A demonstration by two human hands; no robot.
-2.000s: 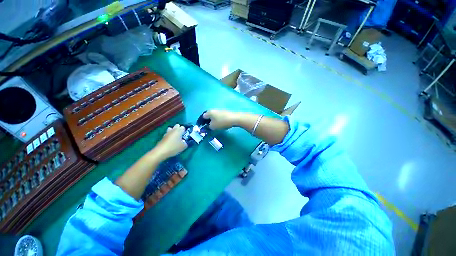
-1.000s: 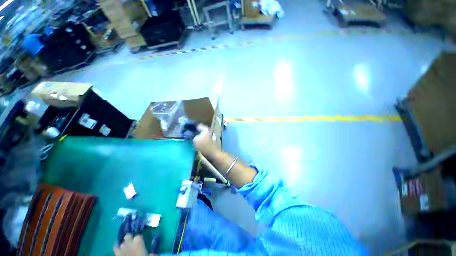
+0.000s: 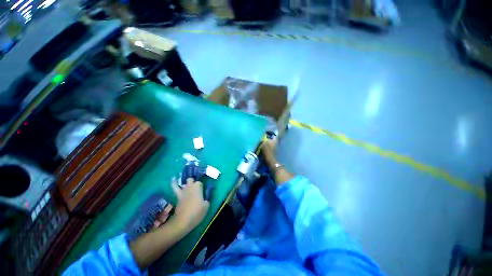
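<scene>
My left hand (image 3: 189, 197), with black coverings on the fingers, is low over the green mat among small white-silver plates (image 3: 212, 172); blur hides whether it grips one. Another plate (image 3: 198, 143) lies farther up the mat. My right hand (image 3: 268, 148) is small and blurred at the bench's right edge, beside the open cardboard box. A whitish, clear shape touches its fingertips; its grip is unclear. The dark jig with orange-brown blocks (image 3: 163, 214) lies left of my left forearm, partly hidden by it.
Stacked red-brown trays (image 3: 102, 161) stand at left, beside a white box with a black circle (image 3: 16, 180). The cardboard box (image 3: 275, 99) holding clear plastic is past the bench's far right edge. A white device (image 3: 247, 163) sits at the near right edge.
The view has swung back left since a second ago. My right hand has moved from in front of the cardboard box's opening to its near side by the bench edge. My left hand stays by the plates.
</scene>
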